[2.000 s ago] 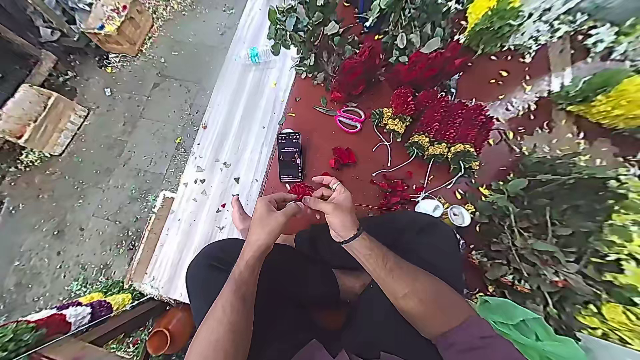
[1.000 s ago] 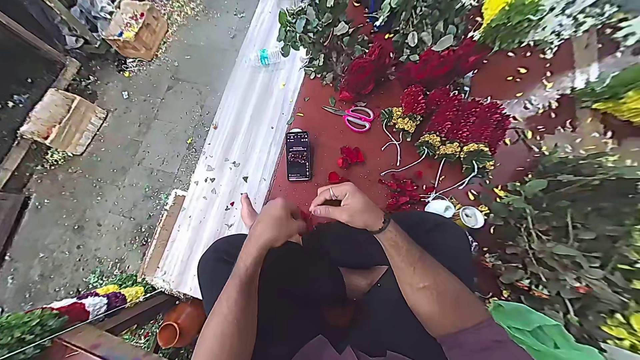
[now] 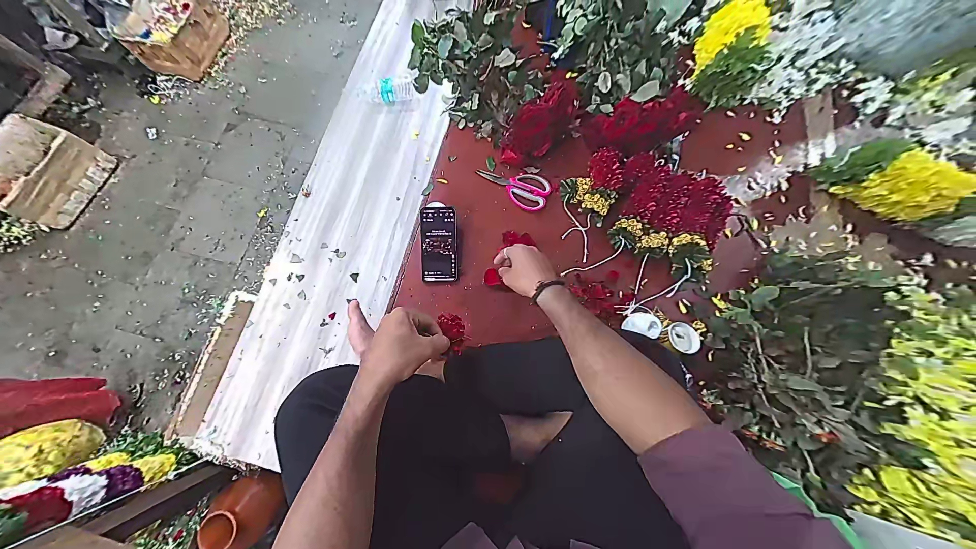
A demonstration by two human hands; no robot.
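My left hand (image 3: 404, 343) has its fingers closed at a small bunch of red petals (image 3: 451, 328), which hangs at its fingertips above my lap. Over the red surface, my right hand (image 3: 526, 268) reaches down to a small heap of loose red petals (image 3: 516, 239); its fingertips are at the heap, and whether they grip a petal is hidden. A smartphone (image 3: 439, 244) with its screen lit lies between the two hands, farther from me. Beyond it are pink-handled scissors (image 3: 528, 191). Red and yellow flower garlands (image 3: 675, 202) with white strings lie to the right.
Two white thread spools (image 3: 642, 325) sit by my right knee. Leafy stems (image 3: 778, 366) and yellow flowers (image 3: 911, 184) fill the right side. A plastic bottle (image 3: 393, 90) lies on the white board (image 3: 328, 191) at the left. A clay pot (image 3: 240, 511) stands at the lower left.
My hands, close together earlier, are now apart. The right hand has moved away from my lap to the loose petals, while the left has stayed near my lap with the red bunch.
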